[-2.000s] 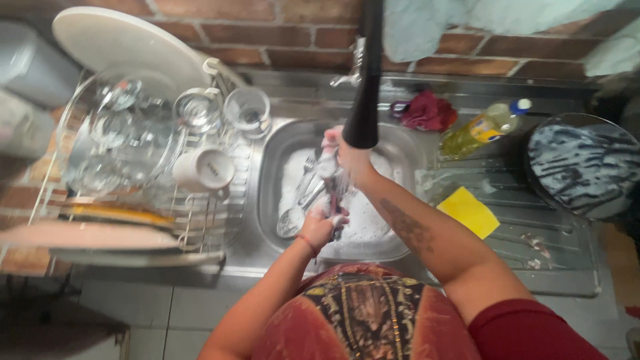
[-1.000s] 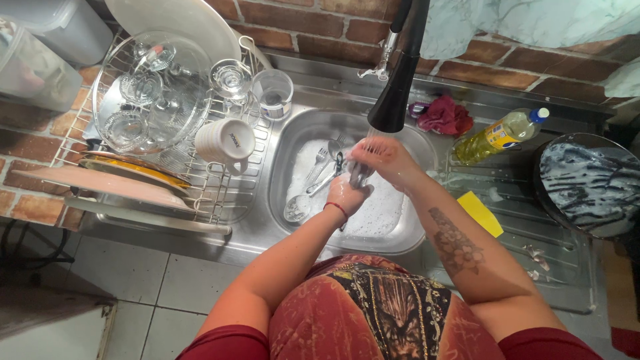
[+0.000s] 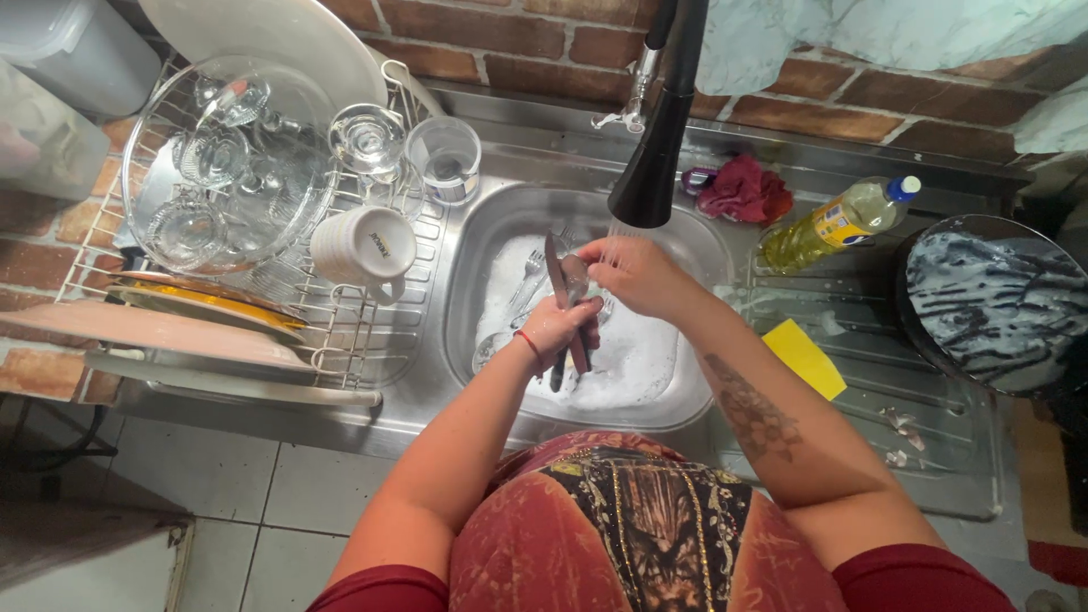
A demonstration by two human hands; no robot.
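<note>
My left hand (image 3: 558,330) is closed around a bundle of cutlery, a knife (image 3: 557,270) and a spoon (image 3: 575,274) among it, over the steel sink basin (image 3: 466,280). My right hand (image 3: 633,274) is at the upper end of the bundle, fingertips by the spoon's bowl; whether it grips the spoon is hard to tell. Water runs from the black faucet spray head (image 3: 643,183) onto my right hand. Forks (image 3: 529,276) and other cutlery lie in the white suds (image 3: 633,374) below.
Left of the basin, a wire dish rack (image 3: 85,246) holds a glass bowl, glasses, a mug (image 3: 365,246) and plates. At right are a crumpled red cloth (image 3: 742,191), a bottle of yellow liquid (image 3: 829,228), a yellow sponge cloth (image 3: 804,359) and a soapy dark pan (image 3: 994,297).
The knife and spoon now stick up plainly from my left hand. My right hand, earlier over the left one under the water, is now at the right of the bundle's upper end.
</note>
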